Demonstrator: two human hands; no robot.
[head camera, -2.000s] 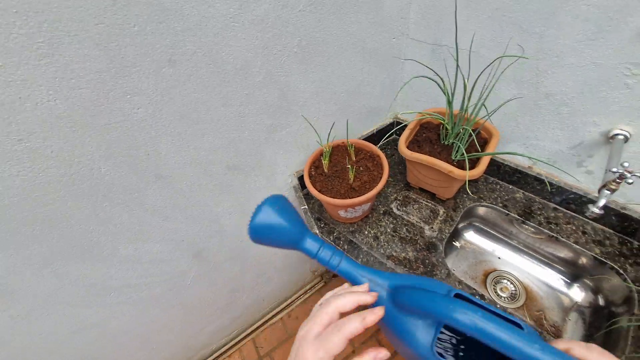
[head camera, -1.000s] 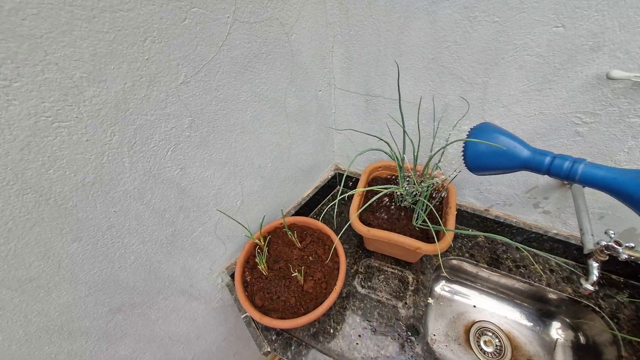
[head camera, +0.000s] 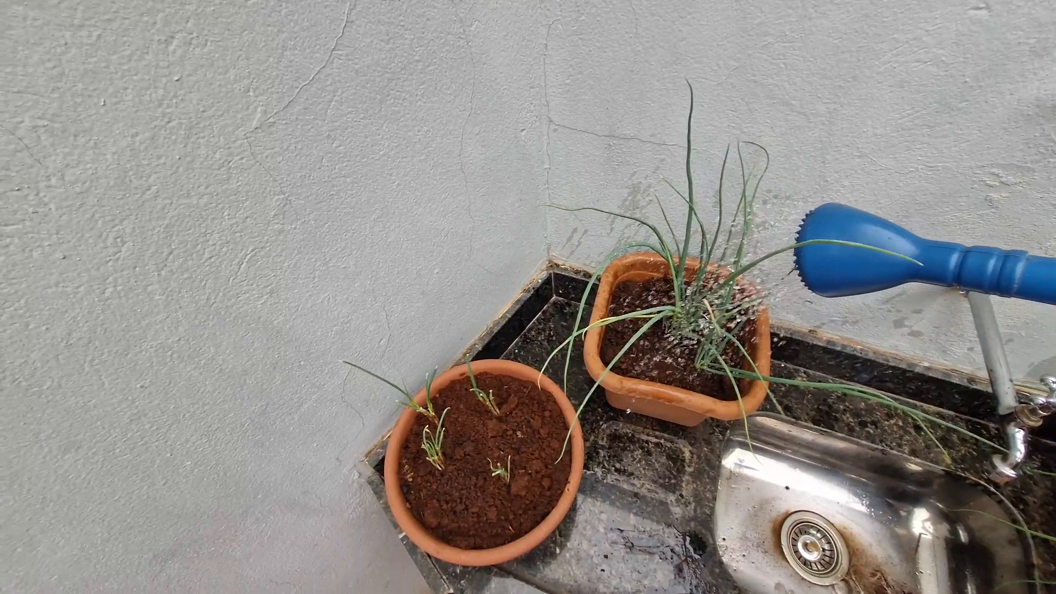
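Observation:
The spout and sprinkler head of a blue plastic watering can (head camera: 866, 252) reach in from the right edge. Drops of water spray from it onto the long green leaves of a chive-like plant (head camera: 701, 305) in a squarish orange plastic pot (head camera: 676, 394). To the left and nearer stands a round terracotta-coloured pot (head camera: 487, 554) of reddish-brown soil with several short green shoots. Neither my left hand nor my right hand is in view, and the can's body and handle lie outside the frame.
Both pots stand on a dark speckled stone counter (head camera: 635, 495) in the corner of grey textured walls (head camera: 206, 247). A stainless steel sink (head camera: 759, 511) is at the lower right, with a metal tap (head camera: 1011, 445) beside it. Wet patches show on the counter.
My hands, seen at the lower edge two seconds ago, are out of view. The can has moved from the lower middle to the right side, and water now falls on the squarish pot.

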